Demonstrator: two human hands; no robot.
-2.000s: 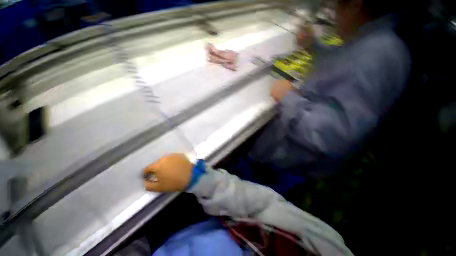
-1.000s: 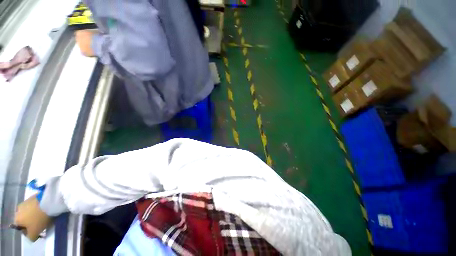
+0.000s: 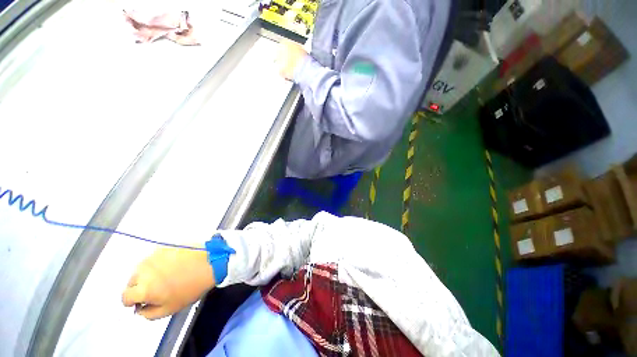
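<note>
My right hand (image 3: 171, 282) is over the near strip of the white bench at the lower left, fingers curled closed. A small dark tip, which looks like part of the tweezers (image 3: 142, 306), shows at the fingertips; the rest is hidden in the hand. A blue wrist strap (image 3: 220, 259) is around the right wrist. Its blue cord (image 3: 133, 235) runs left across the rail and becomes coiled at the left edge. My left hand is not in view.
A grey rail (image 3: 150, 150) curves along the bench (image 3: 202, 139). A pink cloth (image 3: 162, 29) lies beyond it. A coworker in grey (image 3: 367, 77) sits at yellow-edged boards (image 3: 292, 14). Cartons (image 3: 569, 226) and a blue crate (image 3: 534, 307) stand on the right.
The view has swung from the bench to the floor side, then partly back. Compared with one second ago, my right hand and the coworker appear farther right. The hand stays closed.
</note>
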